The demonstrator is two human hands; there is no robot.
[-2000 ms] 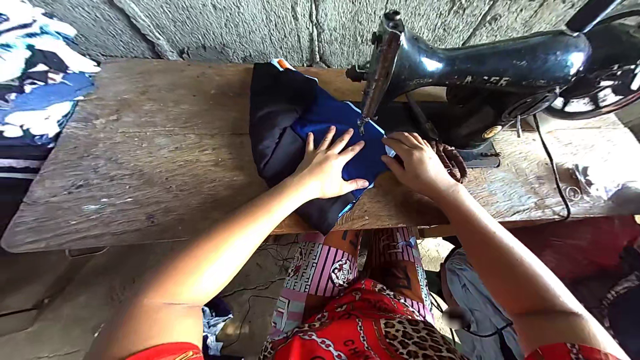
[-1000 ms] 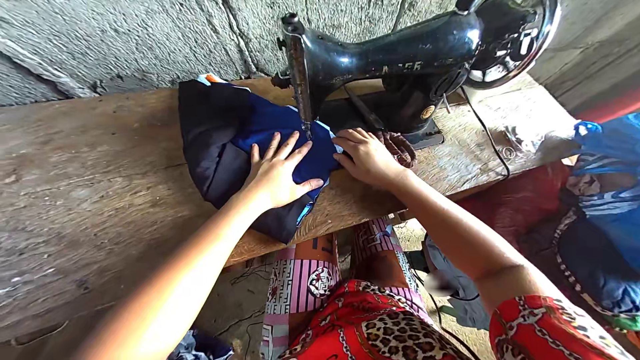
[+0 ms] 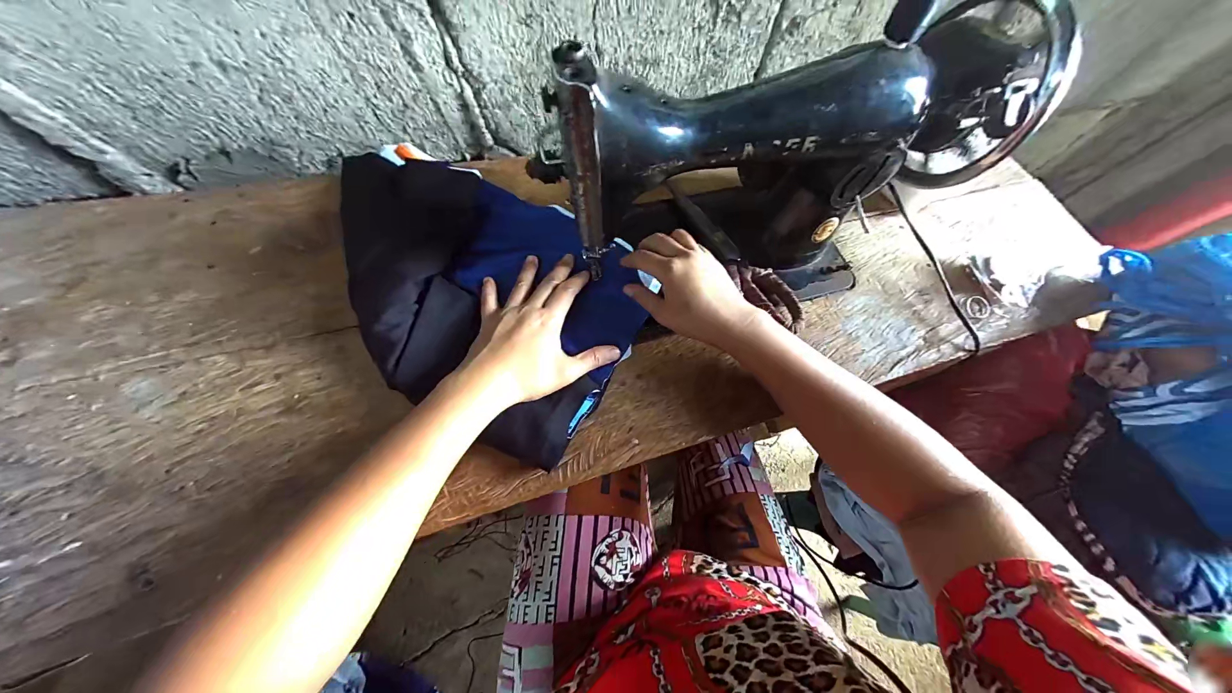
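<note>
A black and blue garment (image 3: 414, 279) lies under the needle area of a black Singer sewing machine (image 3: 751, 125). My left hand (image 3: 534, 337) rests flat on the blue fabric, fingers spread, just left of the presser foot (image 3: 595, 265). Right of the foot, my right hand (image 3: 688, 289) has its thumb and fingertips at the garment's light-coloured edge, seemingly pinching it. Light blue trim shows at the garment's lower right border. The part of the needle plate beneath the cloth is hidden.
The wooden tabletop (image 3: 192, 366) meets a rough concrete wall (image 3: 289, 77). A brown cloth (image 3: 770, 294) wraps the machine's base near my right wrist. A black cord (image 3: 938, 260) crosses the table's right part. Fabric and blue plastic bags (image 3: 1174, 327) lie at right.
The view has swung to the right, bringing the fabric and blue plastic at right into sight. Both hands keep about the same places on the garment beside the presser foot.
</note>
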